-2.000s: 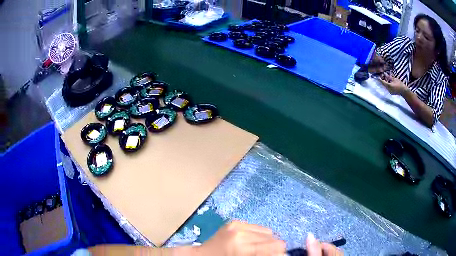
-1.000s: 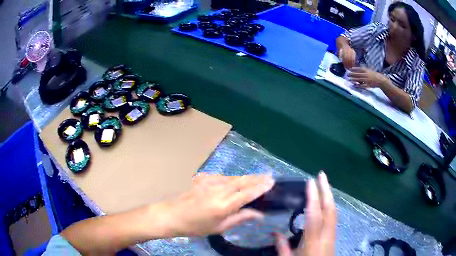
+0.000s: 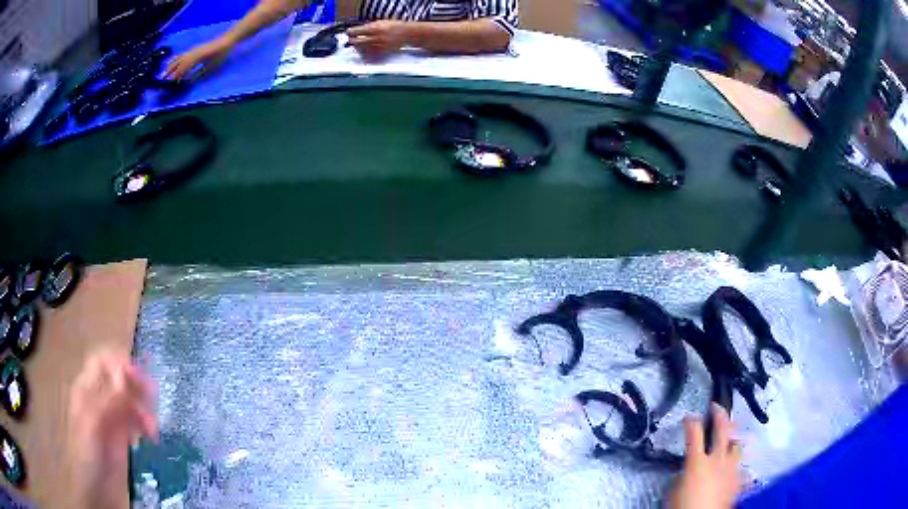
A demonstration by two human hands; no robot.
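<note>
Several bare black headbands [image 3: 669, 343] with forked ends lie tangled on the bubble wrap at the right. My right hand [image 3: 709, 462] is at the bottom right, with its fingers around the lower end of one headband [image 3: 719, 383]. My left hand [image 3: 112, 413] is at the left, blurred, above the edge of the cardboard sheet [image 3: 112, 298]. I see nothing in it and its fingers look loosely apart. Black open ear cups [image 3: 62, 278] with boards stand on the cardboard at the left edge, partly cut off.
A green belt [image 3: 329, 214] runs across, with spaced part-built headsets [image 3: 488, 154], one of them at the left [image 3: 164, 169]. Opposite, a person in striped sleeves [image 3: 448, 30] reaches to black cups on a blue sheet [image 3: 214, 40]. A dark green post [image 3: 826, 129] stands at the right.
The view has swung right. The black headset parts have left my hands, and my hands have moved apart. A headset now lies on the belt left of the earlier ones. The person opposite reaches out.
</note>
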